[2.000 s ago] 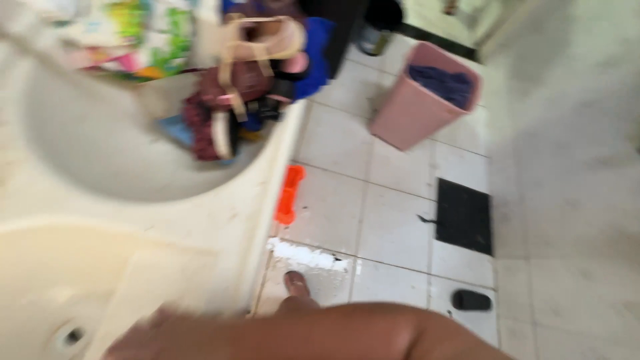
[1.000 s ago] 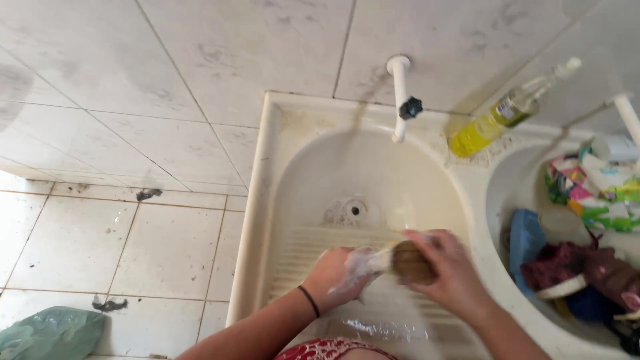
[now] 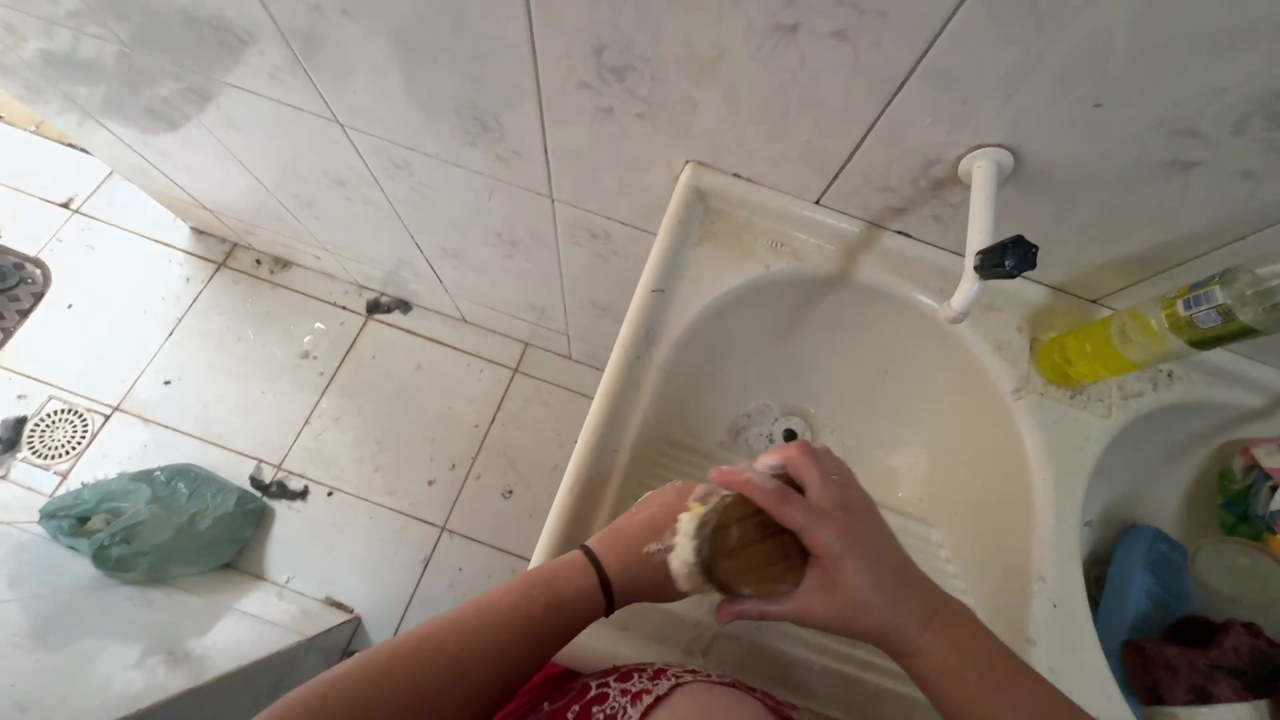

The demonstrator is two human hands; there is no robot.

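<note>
My right hand (image 3: 830,550) grips the wooden back of a scrub brush (image 3: 755,545) over the ribbed front part of a laundry sink basin (image 3: 940,380). The brush's pale bristles face left, against my left hand (image 3: 650,540), which wears a dark band at the wrist. Foam clings around the bristles and fingers. What my left hand holds, if anything, is hidden behind the brush. Just beyond both hands lies the drain (image 3: 790,430).
A white tap (image 3: 980,230) with a black knob juts from the tiled wall. A bottle of yellow liquid (image 3: 1100,345) stands on the sink's ledge. The second basin (image 3: 1110,450) holds a blue object (image 3: 1145,580) and cloths. A green plastic bag (image 3: 155,520) lies at left, near a floor drain (image 3: 60,432).
The view has swung from the floor and bin to the sink, then further left. One second ago both hands were at the brush over this basin; the brush now covers more of my left hand.
</note>
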